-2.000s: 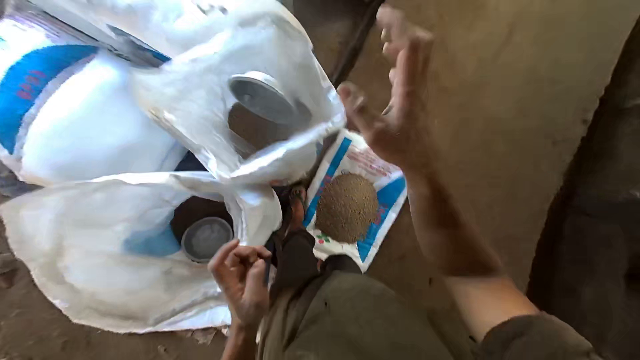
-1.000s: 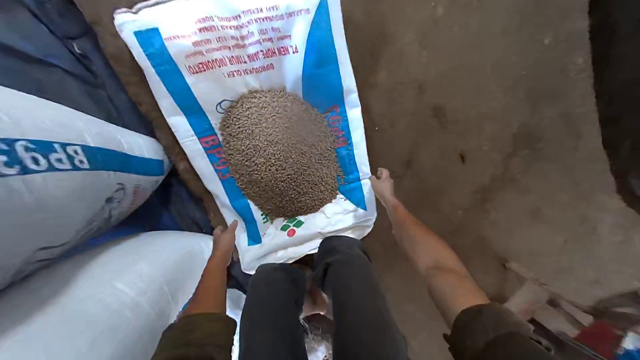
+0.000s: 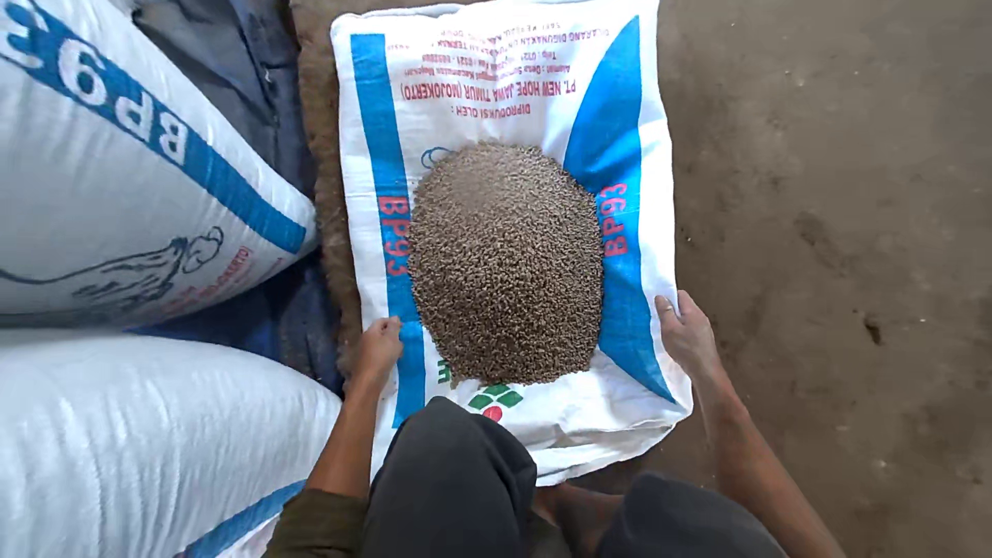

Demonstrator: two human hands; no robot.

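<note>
A white and blue woven feed sack (image 3: pixel 496 116), printed with writing, lies flat on the ground. A heap of brown feed pellets (image 3: pixel 508 263) rests on its middle. My left hand (image 3: pixel 380 345) pinches the sack's left edge with its fingers closed. At the opposite edge, my right hand (image 3: pixel 683 325) grips the fabric between thumb and fingers. Both hands are level with the lower part of the heap and do not touch the pellets.
Two full white woven sacks, an upper one (image 3: pixel 139 186) and a lower one (image 3: pixel 155 442), bulge at the left over a dark blue tarpaulin (image 3: pixel 232 85). Brown bare ground (image 3: pixel 837 232) stretches along the right. My knees are bent close to the sack's near edge.
My hands, raised apart from the flat sack two seconds ago, are now at its two side edges. The view has swung far from the open sacks with bowls to the pellet heap.
</note>
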